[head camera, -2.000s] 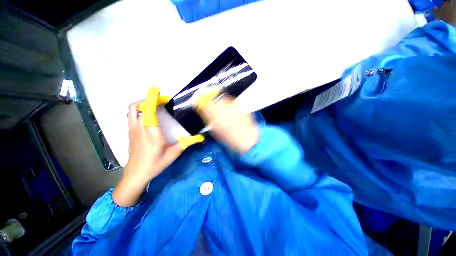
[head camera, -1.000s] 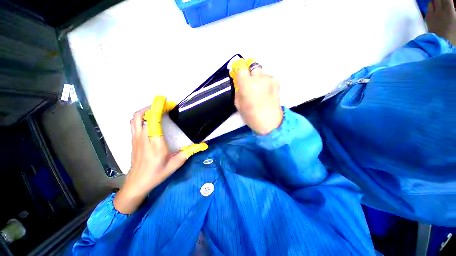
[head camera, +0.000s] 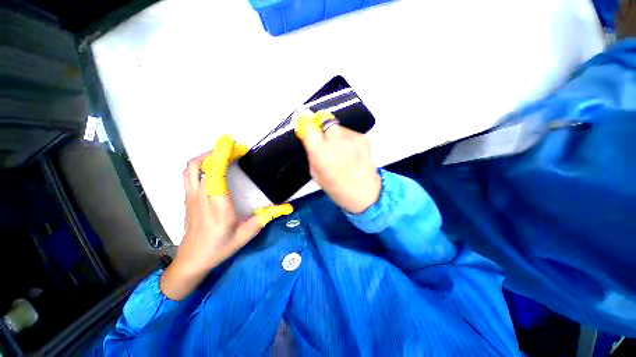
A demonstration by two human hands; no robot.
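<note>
A glossy black phone screen point(head camera: 282, 164) lies slanted on the white bench top, with white lamp streaks across it. My left hand point(head camera: 216, 209), with yellow finger cots on thumb and fingers, grips its near left end by the edges. My right hand point(head camera: 342, 157), also with yellow finger cots and a ring, is over the middle of the screen. Its fingertips pinch a small white wipe point(head camera: 302, 112) against the glass. Part of the screen is hidden under the right hand.
A blue bin point(head camera: 307, 14) stands at the far side of the white bench point(head camera: 446, 63), cut off by the top edge. A coworker's blue sleeve and smock point(head camera: 558, 202) are close on the right, with a whitish card pouch point(head camera: 488, 143). Dark equipment is at the left.
My right hand went from the near part of the screen to its far end, then came back to the middle. My left hand has stayed at the near left end.
</note>
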